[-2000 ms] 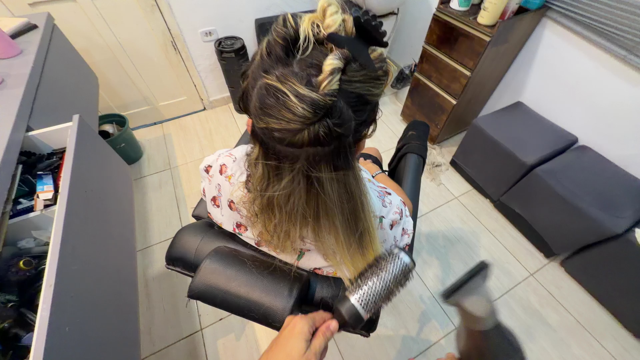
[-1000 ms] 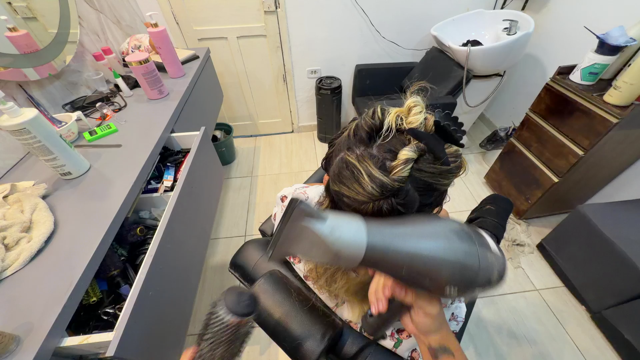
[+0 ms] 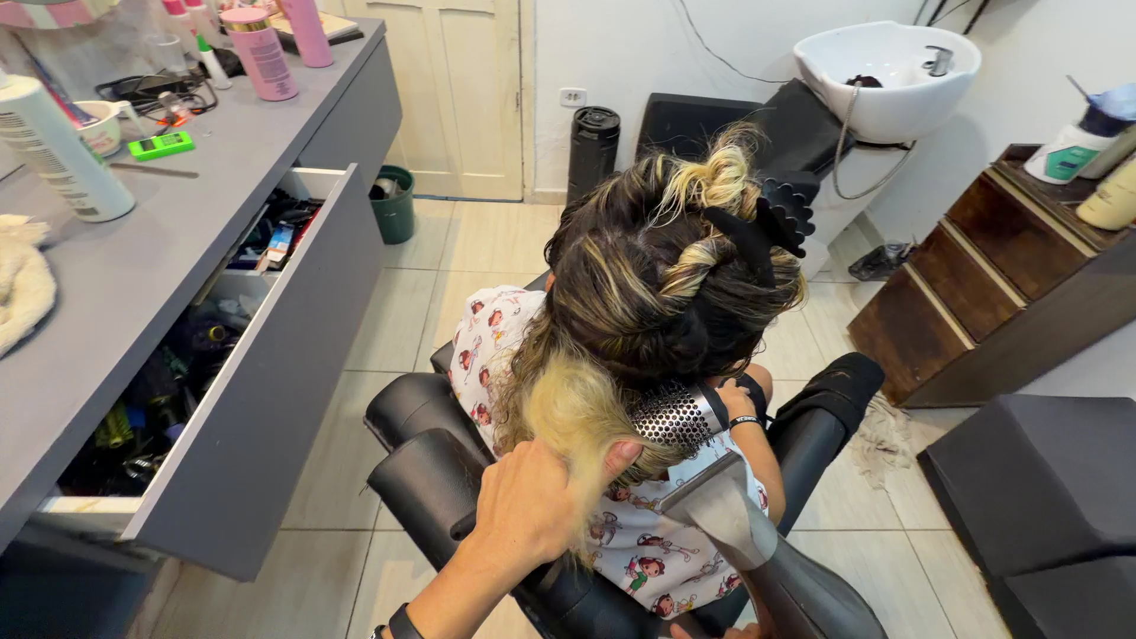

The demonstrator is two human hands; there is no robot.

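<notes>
A seated person's hair, dark with blond streaks, is twisted up on top with a black claw clip. My left hand grips a loose blond lock, and a black handle end pokes out beside it. The round brush, with a perforated metal barrel, lies right of the lock, under the hair; its handle is mostly hidden behind my hand and the hair. Only fingers of my right hand show at the bottom edge, by the hairdryer, whose flat nozzle points up-left, close below the brush.
On the left, an open drawer full of tools juts from the grey counter, which bears bottles. The black chair's armrest is near my left hand. A washbasin, a wooden cabinet and dark padded seats stand around.
The hairdryer, held across the hair a second ago, is now lower, beside the brush. The brush has gone from the lower left to the hair, and my left hand has taken hold of a lock.
</notes>
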